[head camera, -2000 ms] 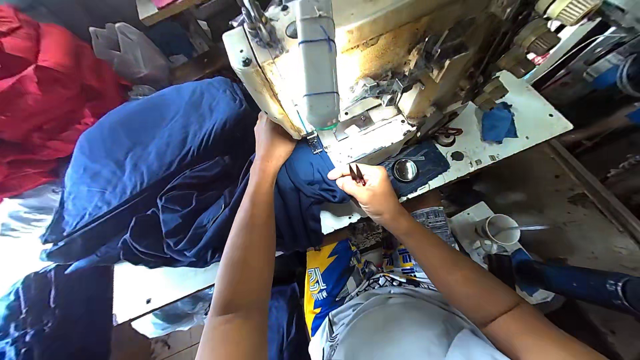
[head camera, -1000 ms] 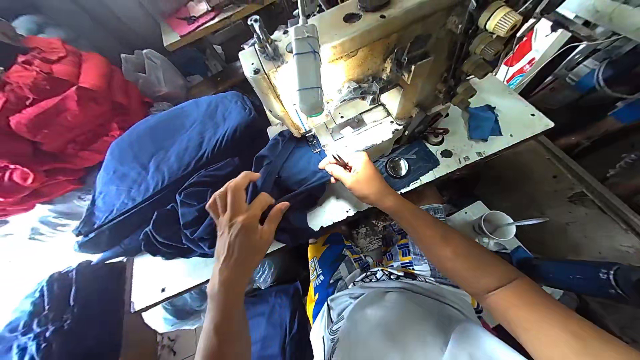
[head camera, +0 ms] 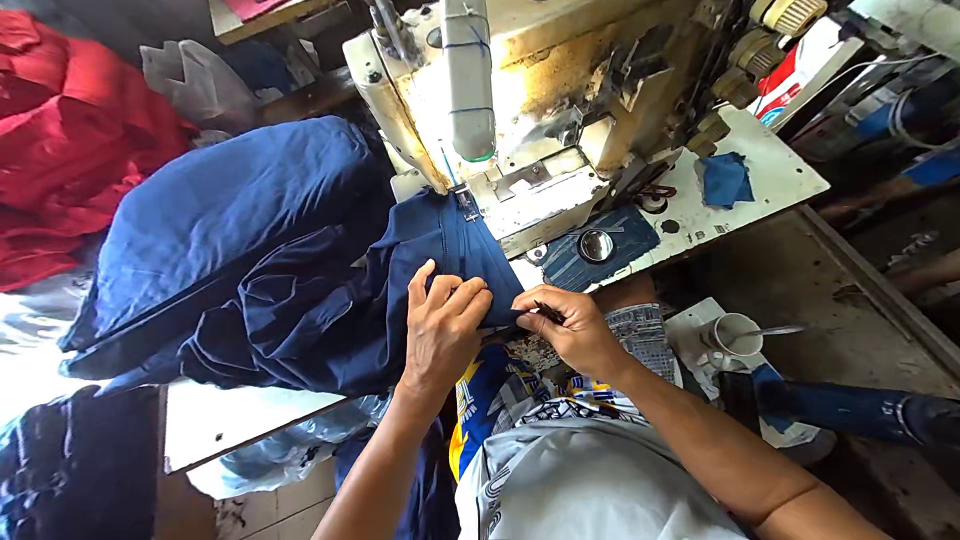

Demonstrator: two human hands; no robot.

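Note:
Navy blue fabric [head camera: 420, 232] lies bunched across the left of the table, its seamed edge running under the presser foot [head camera: 465, 202] of a worn industrial sewing machine [head camera: 540, 67]. My left hand [head camera: 444, 322] rests on this fabric in front of the foot, fingers bent and somewhat apart. At the fabric's right edge, my right hand [head camera: 566, 326] pinches the cloth between thumb and finger and also holds a small dark tool, its kind unclear. A round metal dish [head camera: 596, 246] sits on a dark blue cloth patch [head camera: 559, 262] beyond my right hand.
A large blue bundle [head camera: 225, 195] and red fabric [head camera: 67, 135] are piled at left. Red-handled scissors [head camera: 656, 191] and a blue scrap [head camera: 726, 180] lie on the machine table [head camera: 787, 169]. A cup with a spoon [head camera: 735, 334] stands low at right.
My left hand has come down from beside the needle area, over the fabric, to rest on it nearer my body. My right hand has moved away from the presser foot along the fabric's edge.

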